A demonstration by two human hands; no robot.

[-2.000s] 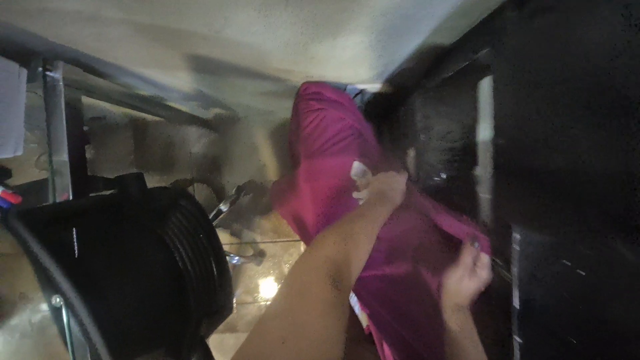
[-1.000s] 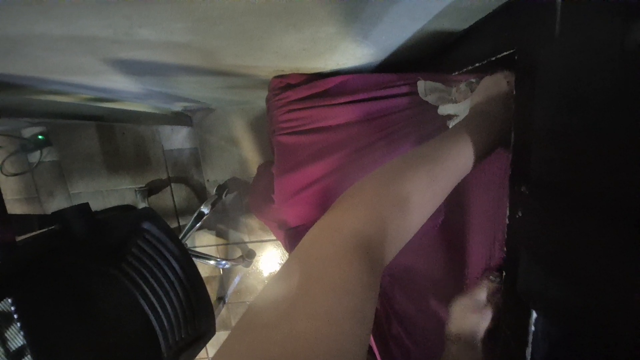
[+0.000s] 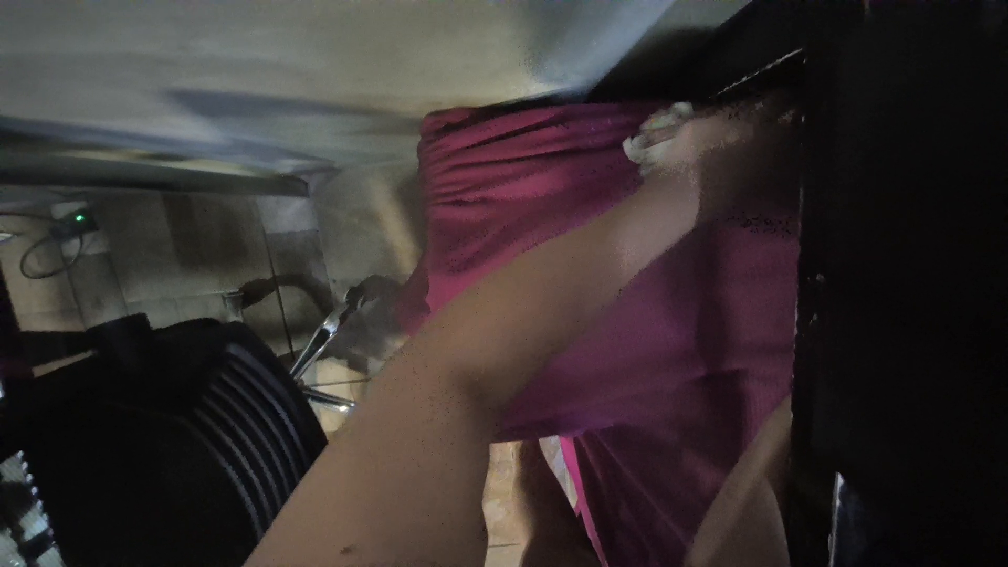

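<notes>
A magenta cloth (image 3: 551, 165) with gathered folds along its left part hangs beside a dark, upright panel. My left arm reaches across it, and my left hand (image 3: 713, 138) is at the cloth's upper right, by the panel's edge. A crumpled whitish piece of material (image 3: 661, 134) shows at this hand; blur and shadow hide the fingers and their grip. At the lower right my right forearm comes up against the cloth, and its hand is hidden behind the dark panel's edge.
The dark panel (image 3: 906, 276) fills the right side. At lower left stands a black chair (image 3: 157, 441) with a ribbed back. Chrome chair legs (image 3: 323, 342) are behind it on the tiled floor. A pale wall (image 3: 276, 55) runs across the top, and a small device with a green light (image 3: 79, 219) is at far left.
The magenta cloth, bunched and narrow two seconds ago, is spread wider. My left hand has moved right to the dark panel's edge. My right hand, visible before, is now out of sight.
</notes>
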